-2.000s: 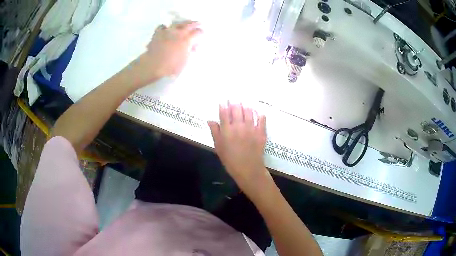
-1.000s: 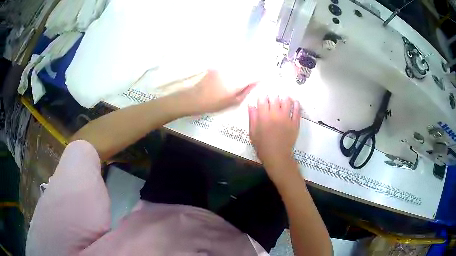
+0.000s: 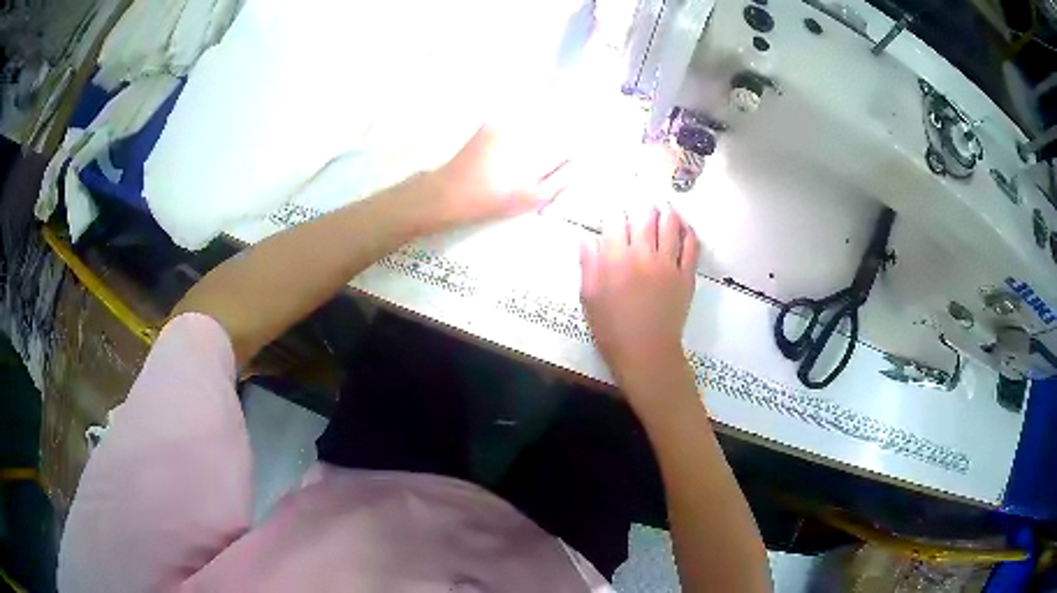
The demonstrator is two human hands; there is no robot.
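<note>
White fabric (image 3: 290, 104) spreads over the left of the table and is washed out by glare toward the needle area. My left hand (image 3: 493, 180) lies on the fabric's near part, its fingers pointing right, partly lost in the glare; whether it grips cloth cannot be told. My right hand (image 3: 640, 272) lies flat, palm down, just right of it, fingers slightly apart, near the presser foot area. The white sewing machine head (image 3: 858, 127) stands at upper right. The needle and presser foot (image 3: 649, 130) are blurred by glare.
Black scissors (image 3: 825, 330) lie right of my right hand. A measuring scale (image 3: 835, 415) runs along the front table edge. White cloth pieces (image 3: 157, 46) are heaped over blue at upper left. A yellow bar (image 3: 99, 284) is below left.
My left hand has moved right and nearer to me from the upper fabric, and my right hand has shifted right. The fabric's near edge has shifted. Over the last second both hands have barely moved.
</note>
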